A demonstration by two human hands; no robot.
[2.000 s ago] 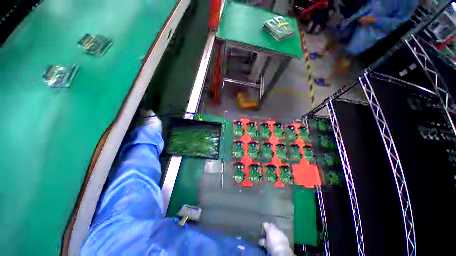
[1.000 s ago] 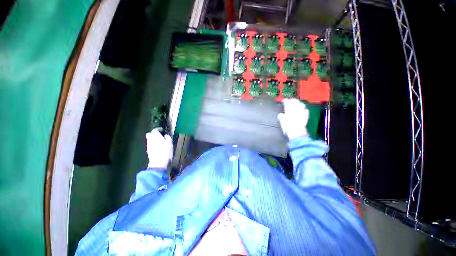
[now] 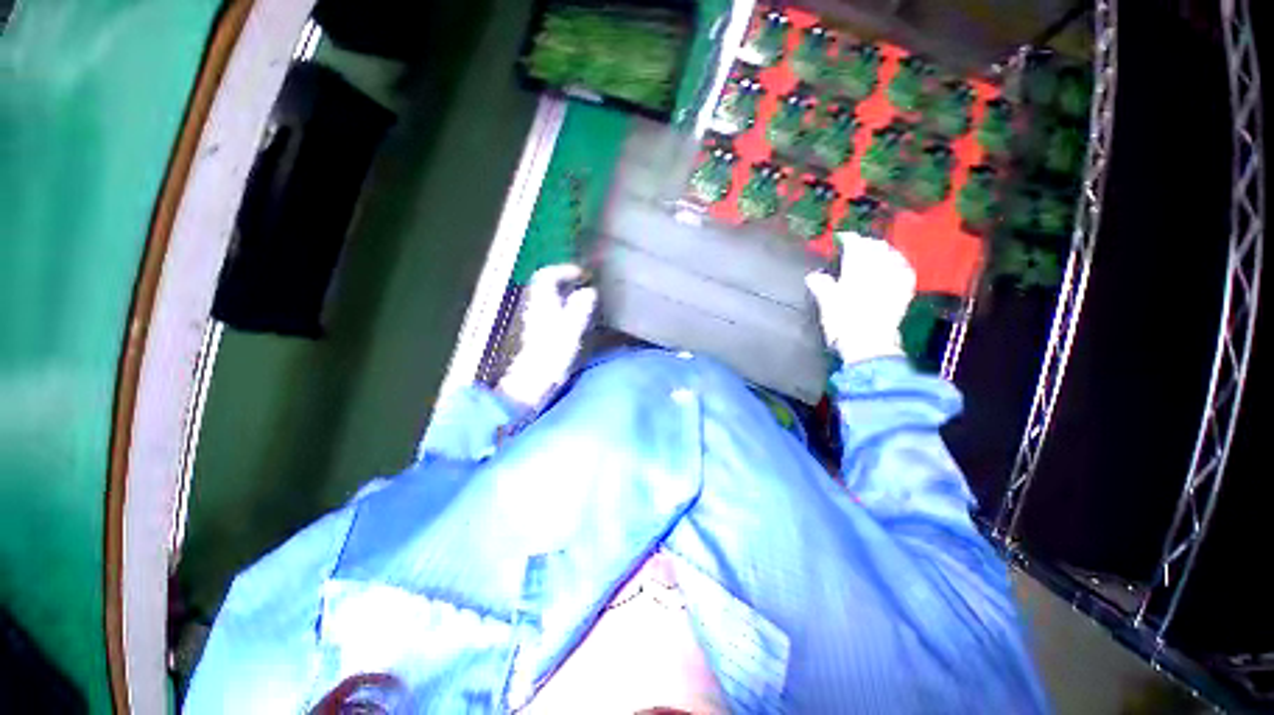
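My left hand (image 3: 549, 333), white-gloved, is left of the grey work pad (image 3: 706, 286). Its fingers are closed on a small circuit board (image 3: 576, 217), blurred and hard to make out against the green mat. My right hand (image 3: 864, 296), also white-gloved, is over the right side of the pad, at the near edge of the red-orange loading tray (image 3: 943, 254). Its thumb and fingers are apart and nothing shows in it. The tray holds rows of green circuit boards; its near right corner is bare red-orange.
A black bin (image 3: 601, 101) of thin yellow-green strips stands beyond the pad, left of the tray. Wire shelving (image 3: 1087, 259) with more boards is at right. A long green bench (image 3: 84, 279) curves along the left. A black object (image 3: 301, 210) lies beside it.
My left hand has moved right and up with the board, nearer the pad. My right hand has shifted slightly. The view has turned, so tray and bin appear tilted and higher.
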